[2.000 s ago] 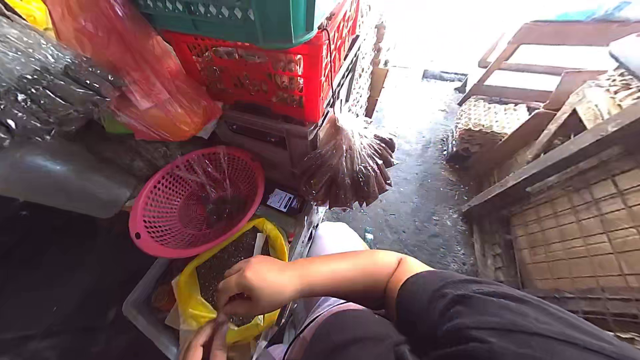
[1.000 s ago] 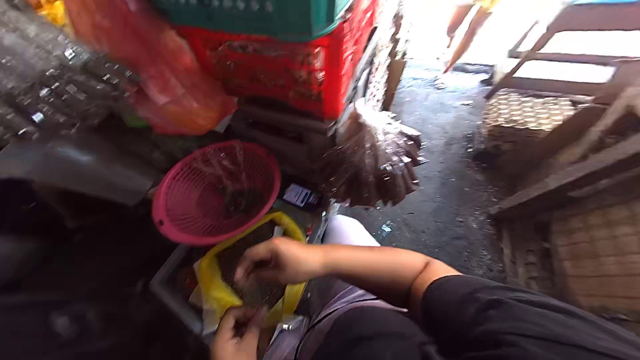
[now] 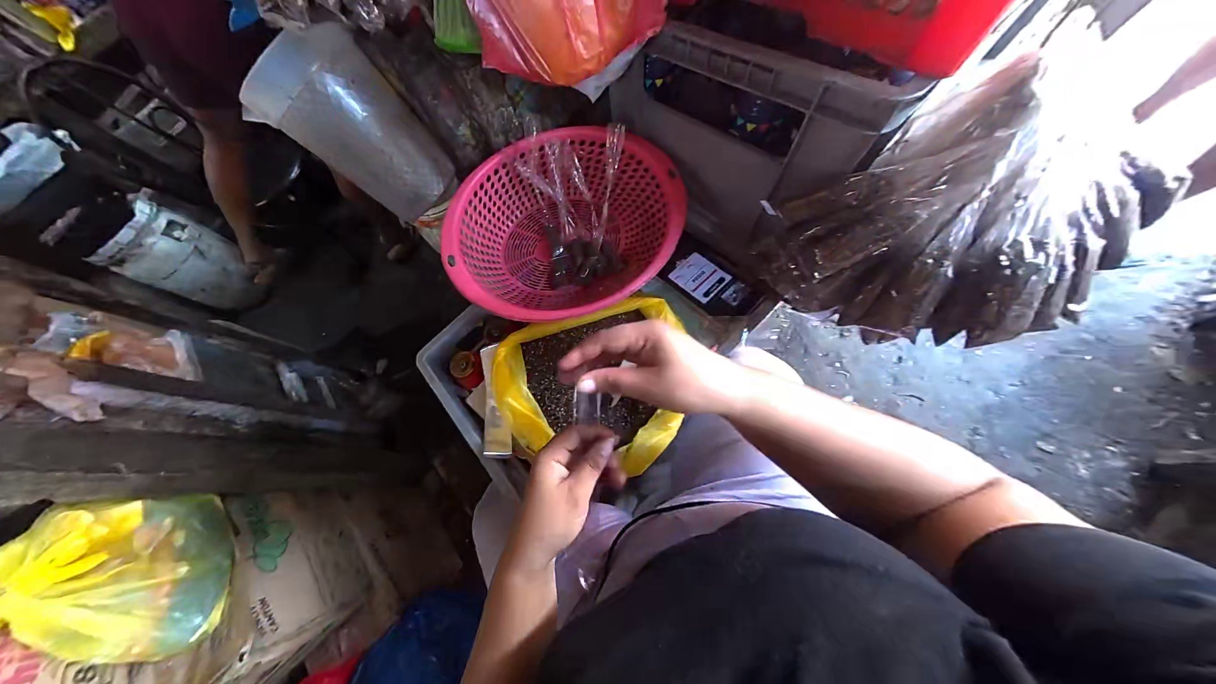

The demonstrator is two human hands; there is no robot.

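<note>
My left hand [image 3: 575, 475] grips the lower end of a small clear plastic sleeve [image 3: 588, 407] between thumb and fingers. Just above it, the fingertips of my right hand [image 3: 646, 366] are at the sleeve's top; whether they pinch it is hard to tell. Both hands are over a yellow plastic bag [image 3: 521, 404] holding dark, grainy material [image 3: 549, 366], set in a grey plastic bin [image 3: 440, 361]. Behind the bag, a pink perforated basket [image 3: 475, 271] holds several small clear packets [image 3: 579, 256] with dark contents and long, upright plastic ends.
A phone-like dark device [image 3: 708, 282] lies right of the basket. A large bundle of filled clear packets [image 3: 959, 228] hangs at right, before a grey crate [image 3: 703, 157]. Another person's leg [image 3: 228, 180] shows at upper left. A yellow bag [image 3: 123, 579] rests on cardboard at lower left.
The view has swung left. My right hand was above the grainy material, apart from my left; now its fingertips are at the clear sleeve above my left hand.
</note>
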